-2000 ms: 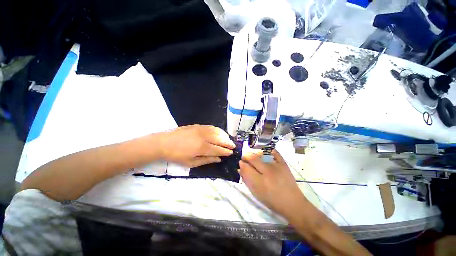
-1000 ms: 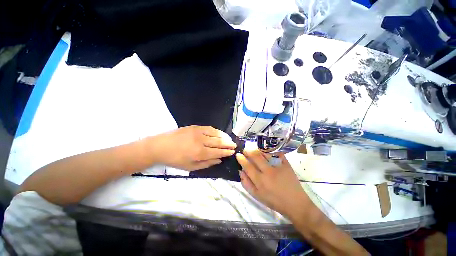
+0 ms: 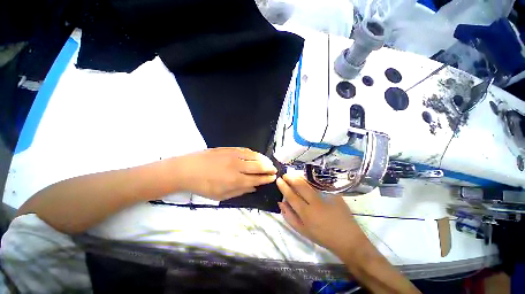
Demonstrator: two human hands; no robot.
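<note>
A dark fabric panel [image 3: 230,103] runs from the upper left down beside the sewing machine head [image 3: 322,97] and under my hands. My left hand [image 3: 227,172] lies on it, its fingertips pinching the dark fabric edge left of the needle area. My right hand [image 3: 314,209] is just below and right, its fingertips on the same edge, nearly touching the left ones. A shiny curved metal guard [image 3: 377,163] stands on the head's front. The needle and presser foot cannot be made out clearly.
The white machine table [image 3: 132,120] has a blue-taped left edge [image 3: 49,95]. A thin dark strip edge [image 3: 178,204] lies below my left forearm. A brown tab [image 3: 444,236] lies at the right. Plastic bags and blue cloth [image 3: 489,46] are at the upper right.
The view has shifted and turned, so the machine head shows further right and more from its left end. Both hands keep their pinch at the fabric edge, with only slight finger movement.
</note>
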